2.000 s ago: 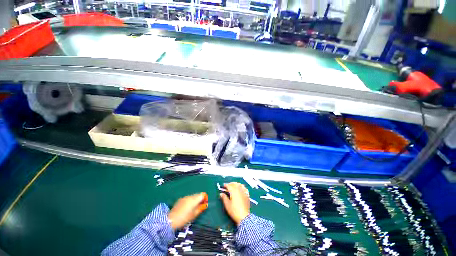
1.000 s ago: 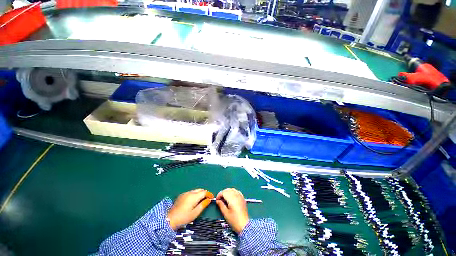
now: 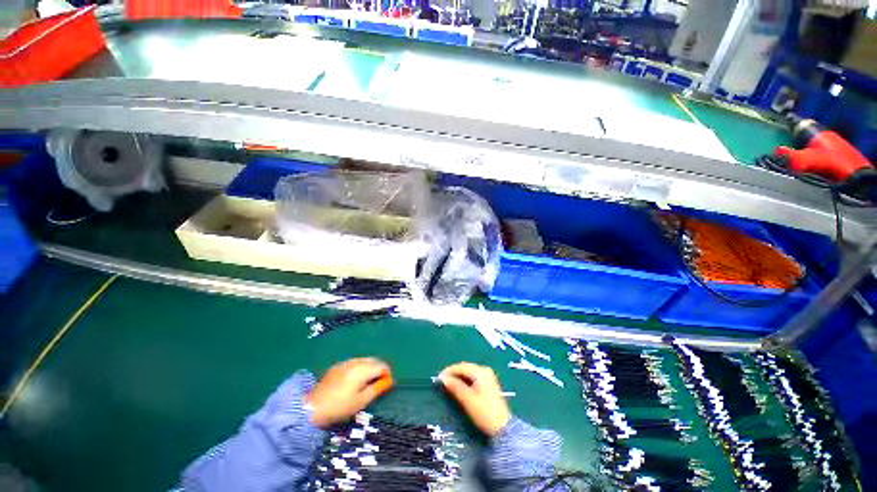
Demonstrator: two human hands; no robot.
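My left hand, with an orange finger cot, is pinched at the left end of a thin dark wire lead that spans towards my right hand. My right hand is closed at the other side; a small white tip shows at its fingertips and a thin white sleeve sticks out to its right. The exact grip is hidden by the fingers. A pile of black leads with white ends lies just below, between my forearms.
Rows of leads lie at right. Loose white sleeves and a few leads lie near the rail. Behind are a cream tray, clear plastic bags, blue bins, and orange parts. A red corded tool sits above right.
My hands came together around a white sleeve one second ago. Now they are apart, with my right hand moved right and a thin dark lead between them. The view has shifted slightly.
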